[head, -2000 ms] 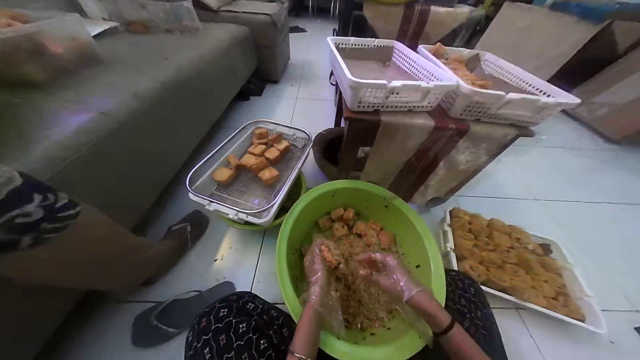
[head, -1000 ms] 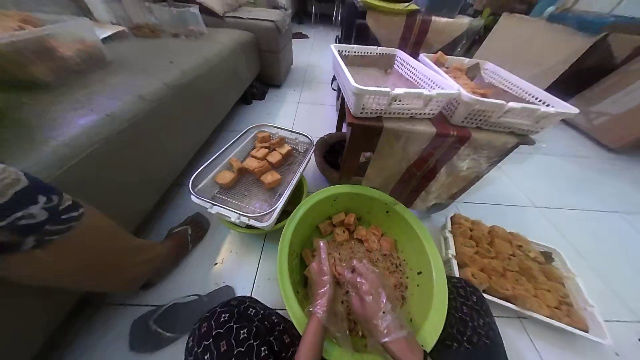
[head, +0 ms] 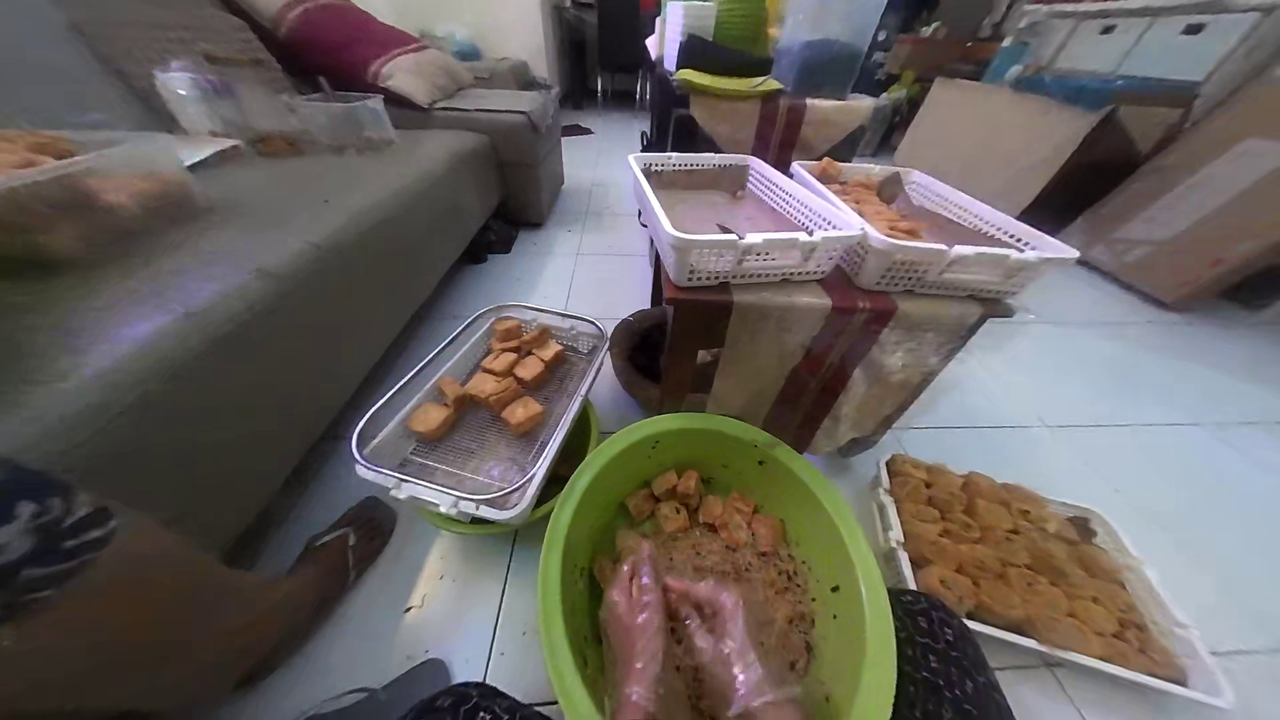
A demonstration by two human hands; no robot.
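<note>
Both my hands wear clear plastic gloves and are inside a large green plastic basin (head: 860,600). My left hand (head: 635,610) and my right hand (head: 715,635) are close together over the crumbly, speckled filling mixture (head: 790,610). Their fingers are curled and blurred, so whether they hold anything is unclear. Fried tofu pieces (head: 735,520) lie at the basin's far side, just beyond my fingers. To the left, more fried tofu cubes (head: 500,365) rest in a metal mesh basket (head: 470,465), which sits on a white tray over a smaller green basin (head: 590,430).
A white tray (head: 1215,680) full of browned food pieces lies on the floor at right. Two white perforated plastic baskets (head: 760,255) (head: 970,265) stand on a cloth-covered table (head: 760,350). A grey sofa (head: 260,260) and another person's leg (head: 170,610) are at left.
My hands, apart two seconds ago with tofu near the left one, have come close together, lower in the basin. The view has tilted up somewhat.
</note>
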